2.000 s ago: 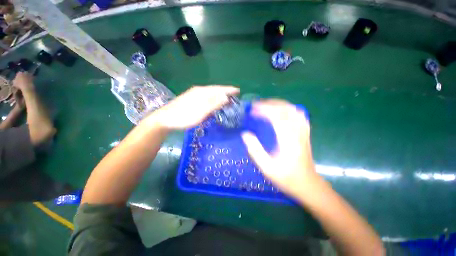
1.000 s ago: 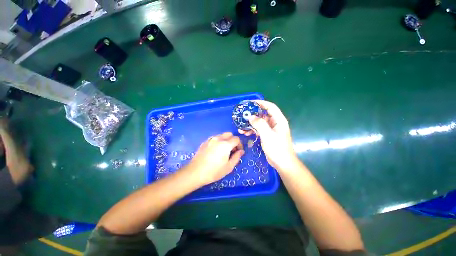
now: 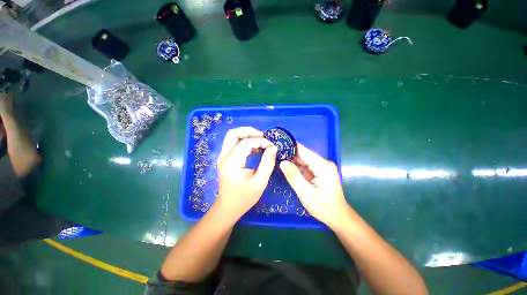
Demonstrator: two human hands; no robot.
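Observation:
A round dark motor unit (image 3: 281, 143) with blue and silver detail is held above the blue parts tray (image 3: 261, 109). My right hand (image 3: 315, 184) grips it from the right and below. My left hand (image 3: 245, 167) is at its left side, with thumb and fingertips pinched together at its face. Whether a ring is between those fingertips cannot be told. Thin metal rings (image 3: 200, 147) are clustered along the tray's left side, and more are scattered at the bottom, partly hidden by my hands.
A clear bag of rings (image 3: 132, 109) lies left of the tray by a pale slanted bar (image 3: 52, 55). Loose rings (image 3: 145, 166) lie below the bag. Black cylinders (image 3: 241, 20) and motor units (image 3: 377, 41) line the far side. Another person's arm (image 3: 18, 138) is at the left edge.
My left hand has risen from the rings in the tray to the motor unit's face. My right hand still holds the unit, now tilted. The view has shifted, and the tray appears more to the right.

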